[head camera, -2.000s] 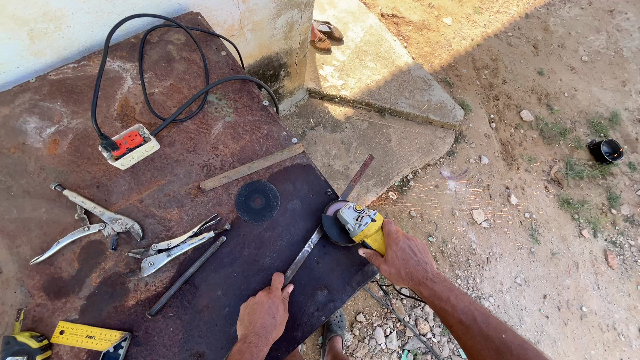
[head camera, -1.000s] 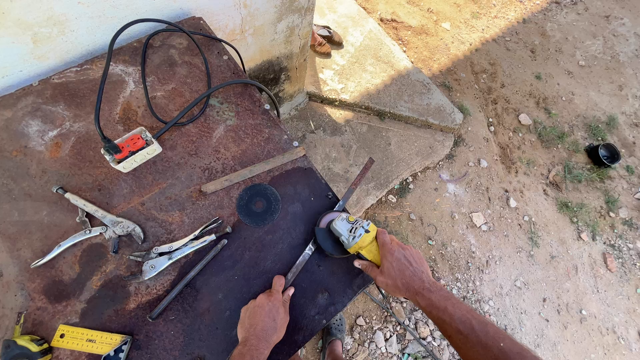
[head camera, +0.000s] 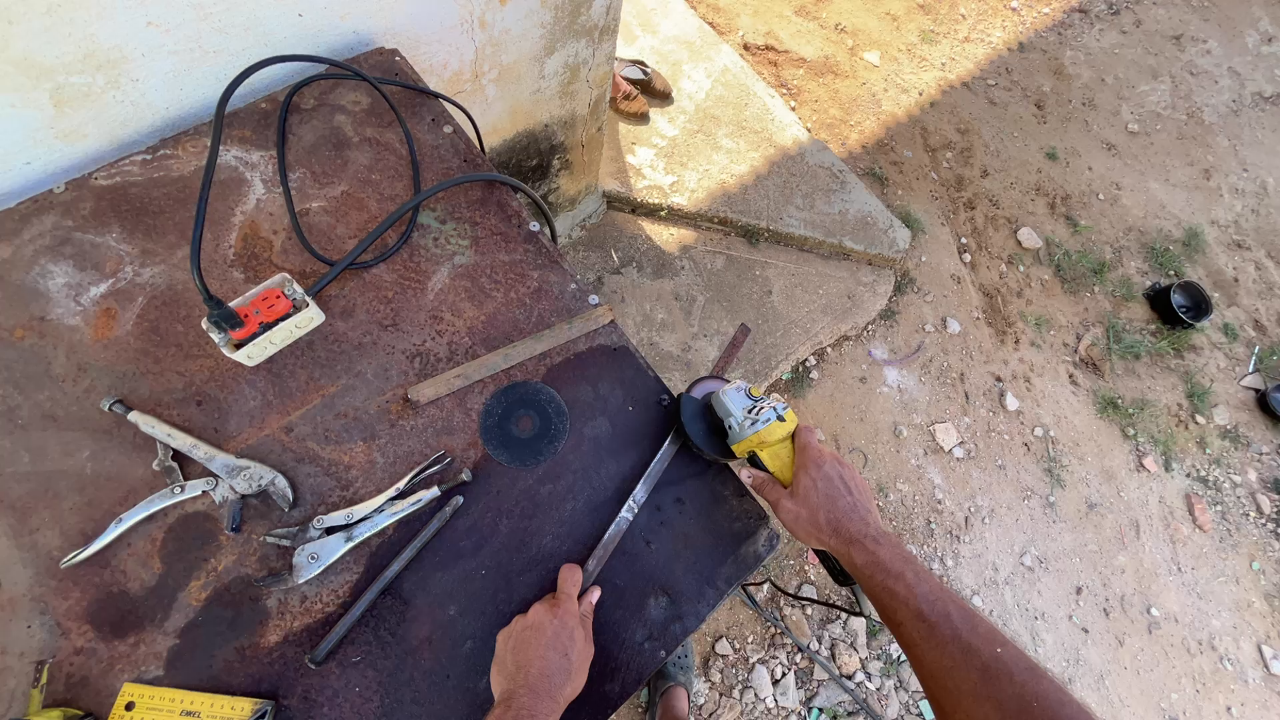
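Note:
My left hand grips the near end of a flat metal bar, which lies across the dark table corner with its rusty far end past the edge. My right hand holds a yellow angle grinder by its body. The grinder's disc and dark guard are over the bar near the table edge; whether the disc touches it cannot be told. Left of the bar lie a loose dark abrasive disc, a wooden strip, a metal rod and two pairs of locking pliers.
On the rusty metal table are a red outlet in a box with black cords and a yellow square. Past the corner are a concrete step, rubble and a black pot. A person's shoes show near the wall.
Sparks that flew right of the grinder two seconds ago no longer show. The grinder and my right hand have shifted slightly along the bar; my left hand keeps its grip.

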